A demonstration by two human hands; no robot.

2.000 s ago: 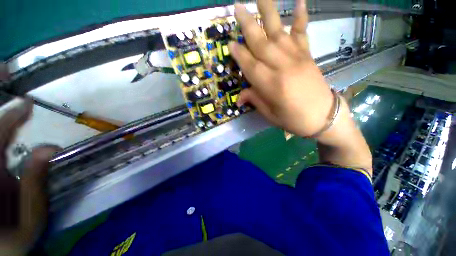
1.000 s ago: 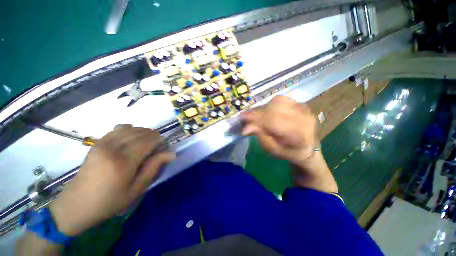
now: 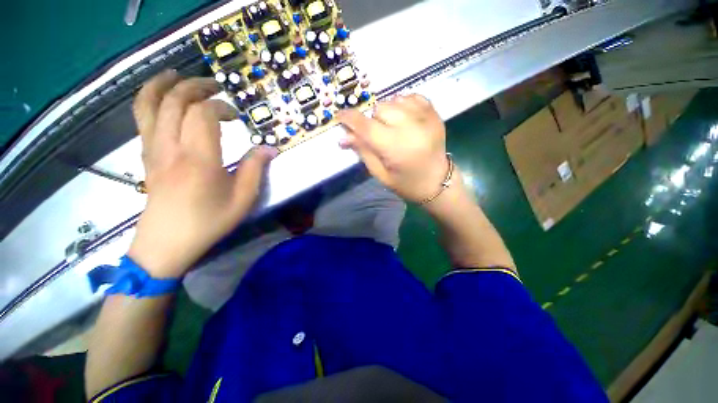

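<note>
A tan circuit board panel (image 3: 305, 96) with yellow-topped blocks, dark and pale-topped cylinders and blue parts lies across the conveyor rails at upper centre. My left hand (image 3: 185, 157), with a blue wrist strap (image 3: 130, 278), is at the panel's left side. Its fingers are apart and its thumb tip is at the panel's lower left corner. My right hand (image 3: 403, 144) is at the panel's lower right edge, fingers bent, with fingertips near the edge and rail. Whether it pinches the edge cannot be told.
The silver near rail (image 3: 480, 75) runs from lower left to upper right. A screwdriver (image 3: 114, 177) lies under the conveyor, its handle mostly hidden by my left hand. A green mat (image 3: 71, 47) is at upper left. Flattened cardboard (image 3: 582, 153) lies on the green floor at right.
The view has shifted, so the panel appears higher. My left hand has moved from the near rail to the panel's left side and opened. My right hand stays near the lower right corner.
</note>
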